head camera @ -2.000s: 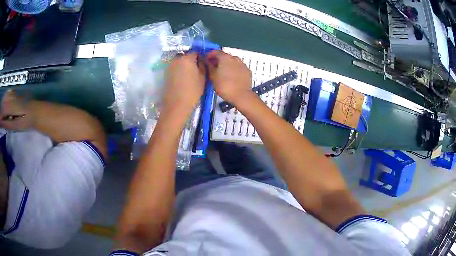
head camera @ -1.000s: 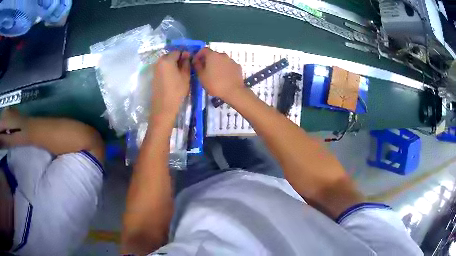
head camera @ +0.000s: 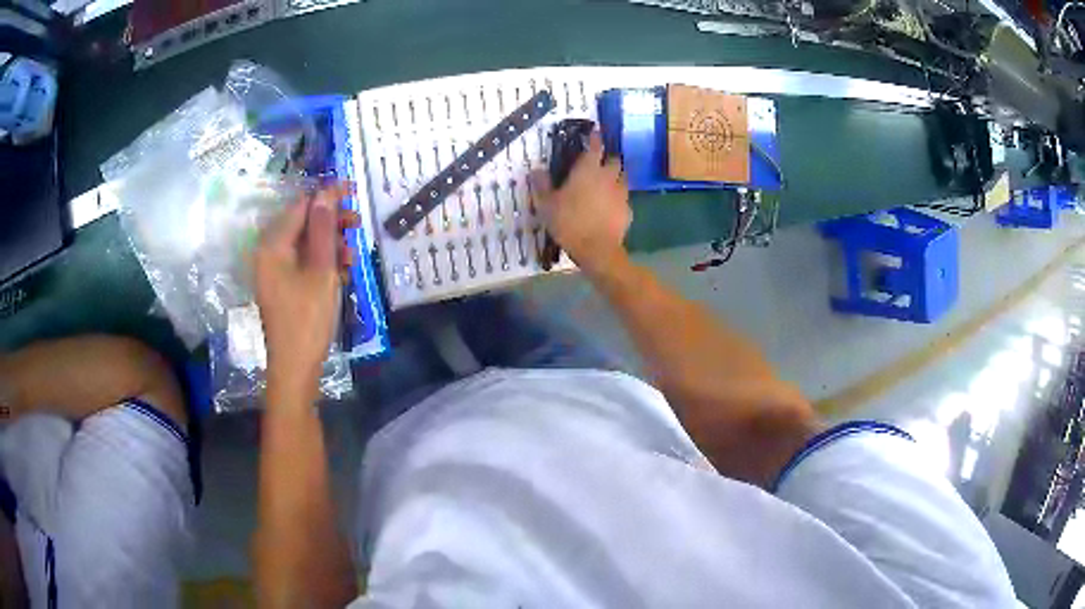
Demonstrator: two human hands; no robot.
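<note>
My left hand (head camera: pixel 298 268) is over the crinkled clear zip bags (head camera: pixel 179 226) and the blue parts bin (head camera: pixel 367 280). Its fingers are bent close together; whether they hold something small cannot be told. My right hand (head camera: pixel 585 208) is on the dark hex key set (head camera: pixel 571 140) on the white parts tray (head camera: pixel 470 283). Its fingers and thumb lie around the set and hide its middle; whether they grip it is unclear. The black perforated strip (head camera: pixel 470 164) lies diagonally across the rows of pin-like pieces.
A brown square block (head camera: pixel 708 133) sits on a blue box (head camera: pixel 637 137), with wires hanging beside it. A blue stool (head camera: pixel 895 264) stands on the floor at the right. Another person's arm (head camera: pixel 89 369) is at the left. Machine parts and cables fill the upper right.
My hands were together over the bin; they are now apart. My right hand has moved right to the hex key set. The view has shifted, so the bench things appear further left.
</note>
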